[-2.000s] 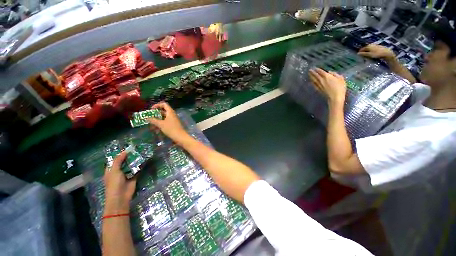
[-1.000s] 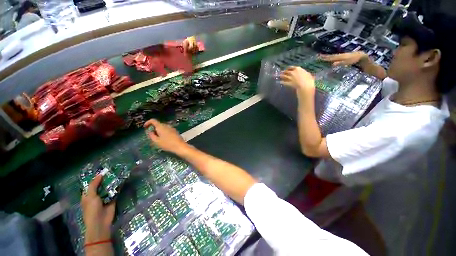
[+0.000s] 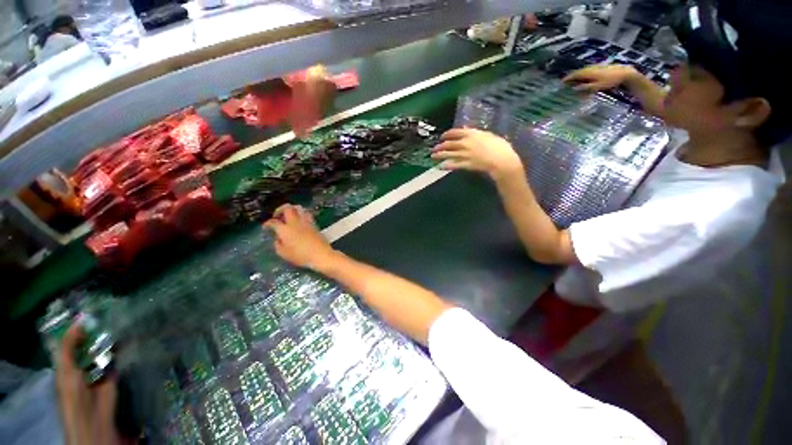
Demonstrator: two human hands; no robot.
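The clear blister tray (image 3: 334, 304) lies in front of me with green circuit boards (image 3: 260, 387) in its pockets and strong glare on its right side. My left hand (image 3: 80, 382) is blurred at the lower left, beyond the tray's left side, and holds a handful of circuit boards (image 3: 97, 343). My right hand (image 3: 295, 236) is over the tray's far edge, just short of the loose board pile (image 3: 334, 156). Its fingers are bent and their tips are small and blurred; I cannot tell if it holds a board.
Red bags (image 3: 156, 174) are heaped beyond the tray on the left. A blurred hand (image 3: 313, 91) is at more red bags across the belt. At the right, a person in a white shirt (image 3: 669, 226) reaches over a tall stack of clear trays (image 3: 573, 139). A grey shelf edge (image 3: 217, 65) crosses above.
My left hand has moved left and down with its boards, off the tray. The single board earlier in my right hand no longer shows. The neighbour's nearer hand has moved left.
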